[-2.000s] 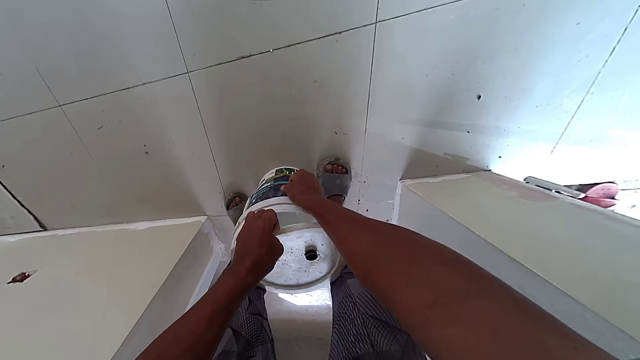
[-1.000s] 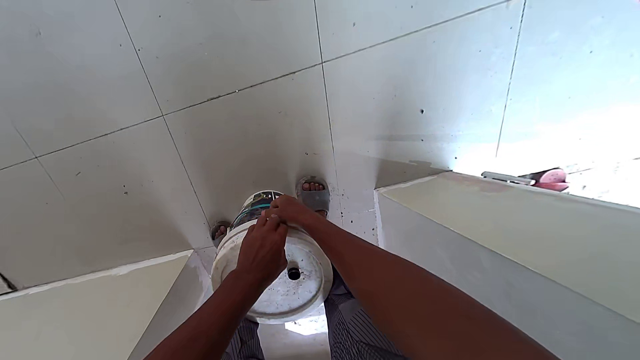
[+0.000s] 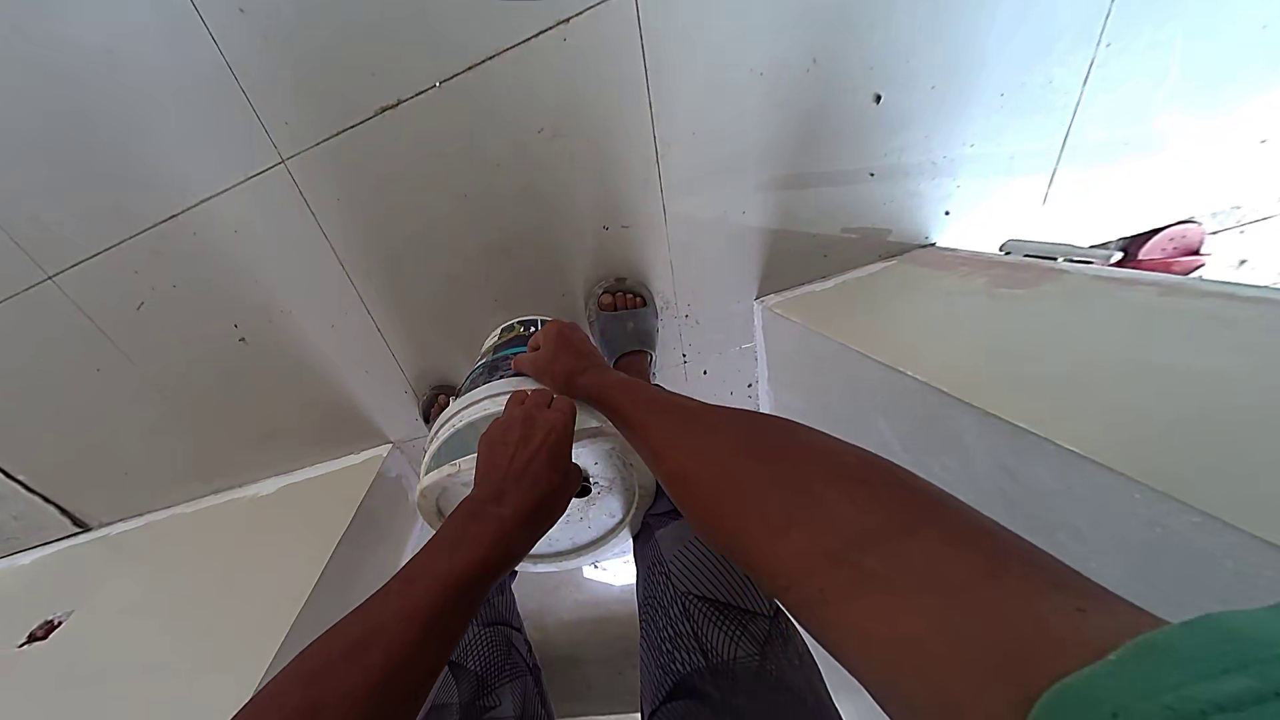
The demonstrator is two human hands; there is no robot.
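Note:
A white plastic bucket (image 3: 515,342) with a dark printed band stands tilted in view between my feet. Its round white lid (image 3: 600,505), with a dark hole in it, is raised at the side nearer me, and a gap shows between lid and rim. My left hand (image 3: 530,445) has its fingers curled over the lid's edge. Against the far side of the bucket and lid rests my right hand (image 3: 560,355), fingers bent; what its fingertips grip is hidden.
Low painted walls stand at left (image 3: 230,570) and right (image 3: 1000,360). My sandaled feet are beside the bucket, the right sandal (image 3: 625,325) plainly visible. A red shoe (image 3: 1170,248) and a grey metal piece (image 3: 1060,252) lie beyond the right wall on the tiled floor.
My hands were close together on the lid's far edge a second ago; now they are farther apart. The lid appears more tilted, with a gap visible at its left.

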